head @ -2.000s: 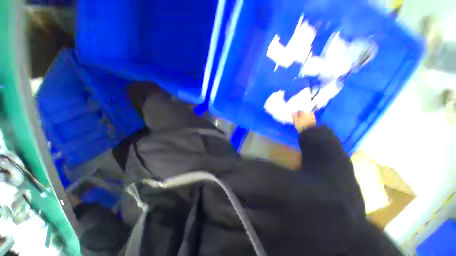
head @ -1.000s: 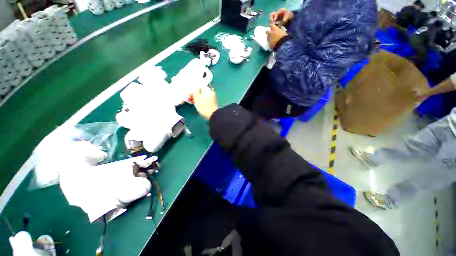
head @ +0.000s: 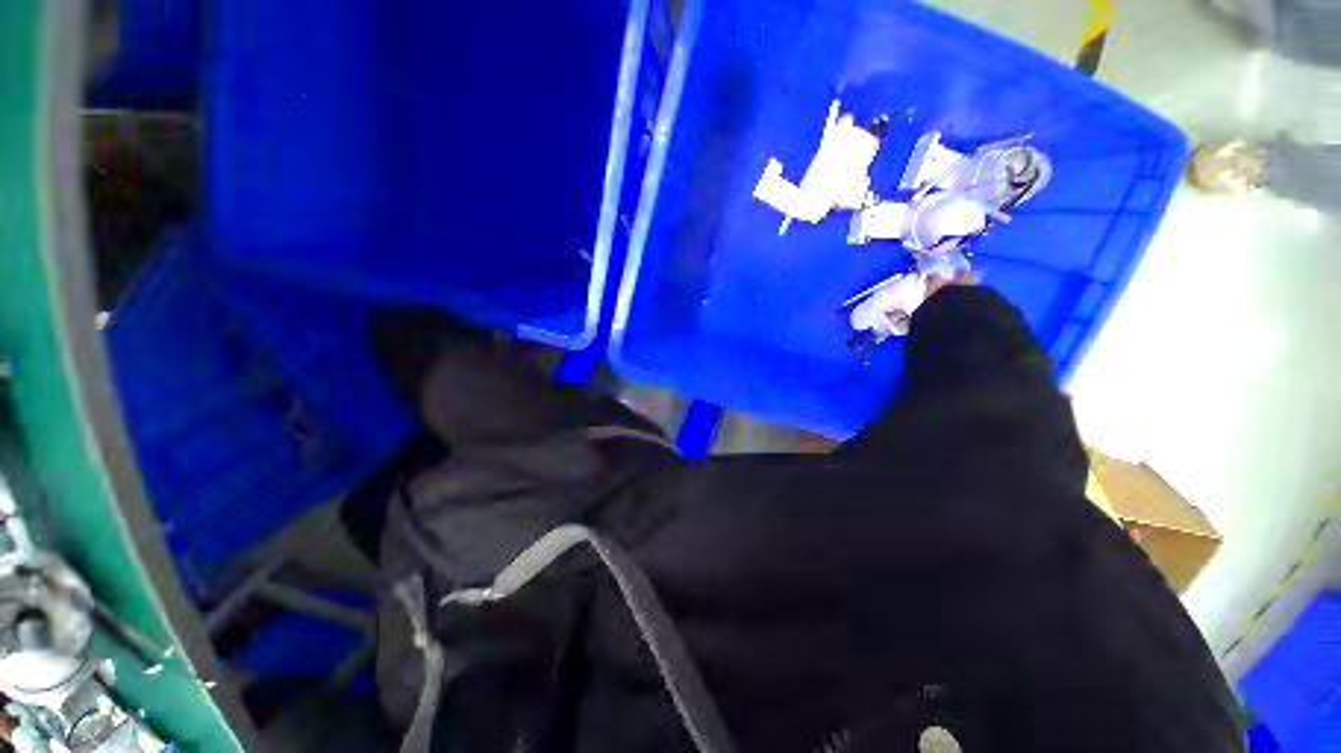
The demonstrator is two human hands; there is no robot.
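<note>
Several white plastic parts lie in the right-hand blue bin (head: 735,280). One angular white part (head: 838,169) lies on the left of the group, and white parts with rounded ends (head: 949,218) lie to its right. My right hand (head: 953,280) reaches into the bin at the nearest white part (head: 887,306). Only a little of the hand shows past the dark sleeve, so its grip is hidden. My left hand is not clearly visible.
Another blue bin (head: 412,147) stands to the left, with a blue crate (head: 221,427) below it. The green bench edge (head: 88,397) runs down the left, bearing white housings (head: 44,633). A cardboard box (head: 1162,515) is at the right.
The view has swung from the bench to the bins. My right hand has left the white housings on the bench and is now down in the right-hand bin.
</note>
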